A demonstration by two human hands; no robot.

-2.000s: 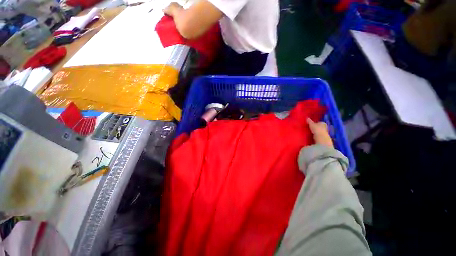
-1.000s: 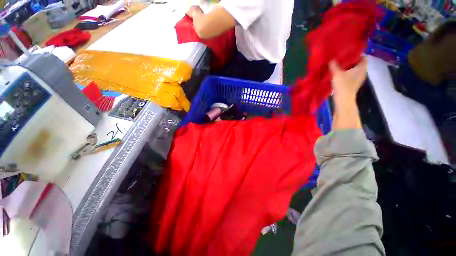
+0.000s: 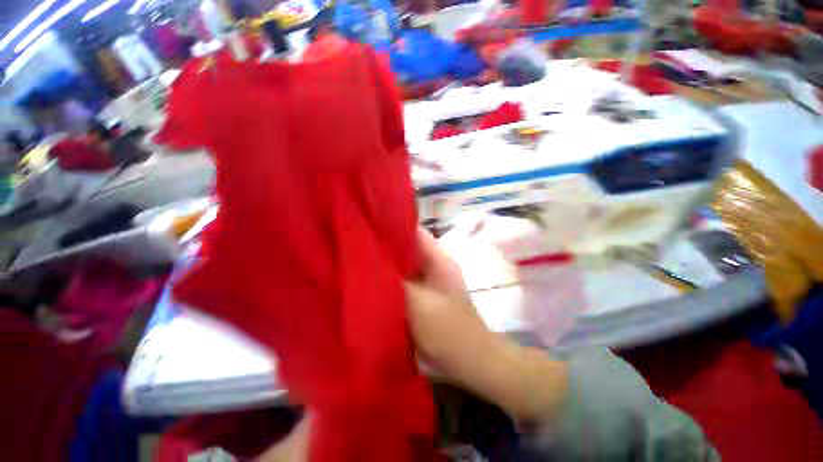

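Note:
A long red fabric panel point(image 3: 316, 217) hangs upright in front of me, blurred by motion. It covers the left part of the sewing table point(image 3: 217, 361) and the left end of the sewing machine point(image 3: 559, 180). My right hand point(image 3: 442, 307) grips the panel's right edge. A small blurred part of my left hand point(image 3: 293, 444) shows at the bottom edge, beside the panel; its fingers are hidden. A pale pink piece point(image 3: 552, 293) with a narrow red strip point(image 3: 545, 259) lies on the machine bed.
An orange-yellow plastic wrap point(image 3: 767, 235) lies at the table's right end. A slim tool point(image 3: 675, 278) lies right of the machine. More red fabric point(image 3: 740, 397) is low on the right. Dark red and blue cloth hangs at lower left. Other stations stand behind.
The view has swung left from the blue basket to the sewing machine. My right hand has carried the red panel up over the table. Part of my left hand has appeared at the bottom.

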